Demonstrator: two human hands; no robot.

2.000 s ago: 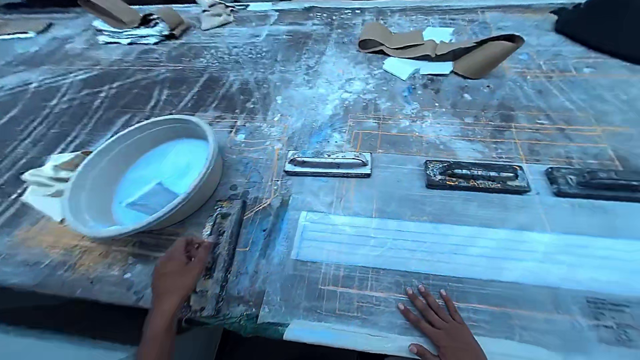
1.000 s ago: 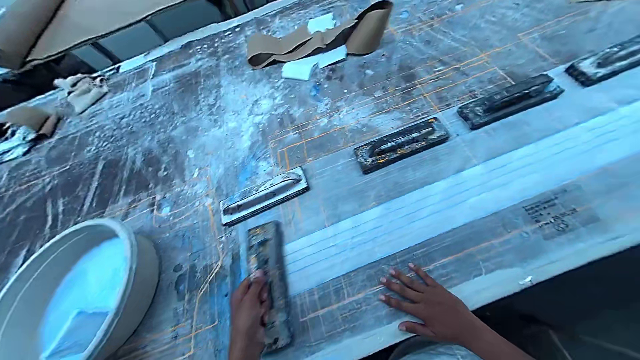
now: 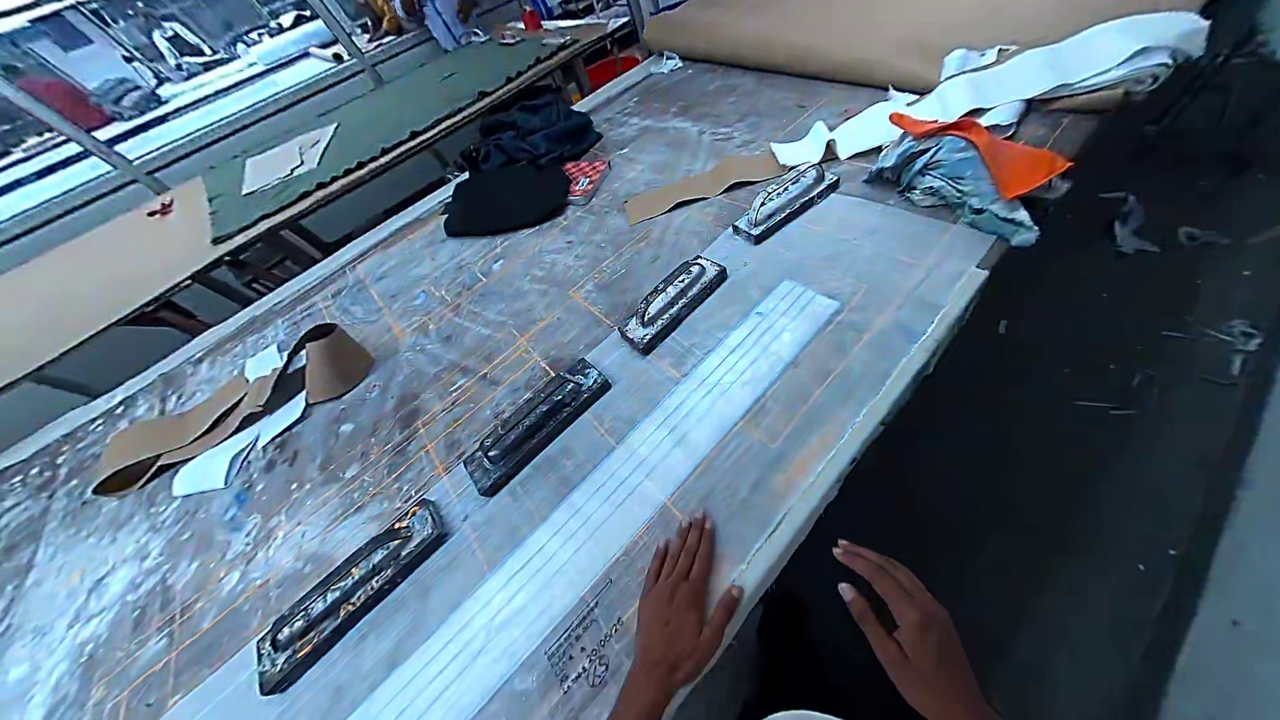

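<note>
My left hand rests palm down, fingers spread, on a translucent plastic sheet near the table's front edge, beside some handwriting. My right hand hangs in the air past that edge, fingers apart, holding nothing. A long white strip with parallel lines lies at the sheet, running away diagonally; whether it is under or on the sheet I cannot tell. Along the sheet's far side lie several flat weights with handles: a stained black one nearest, another black one, then a worn one and a greyish one.
Curled brown paper strips with white scraps lie at left. Farther back are dark cloth, a brown paper strip, white material, and an orange cloth on grey cloth. Another table stands beyond; scraps litter the dark floor.
The view has swung far to the right along the table. A second ago one hand was on a weight beside the round basin; that weight and the basin are now out of view.
</note>
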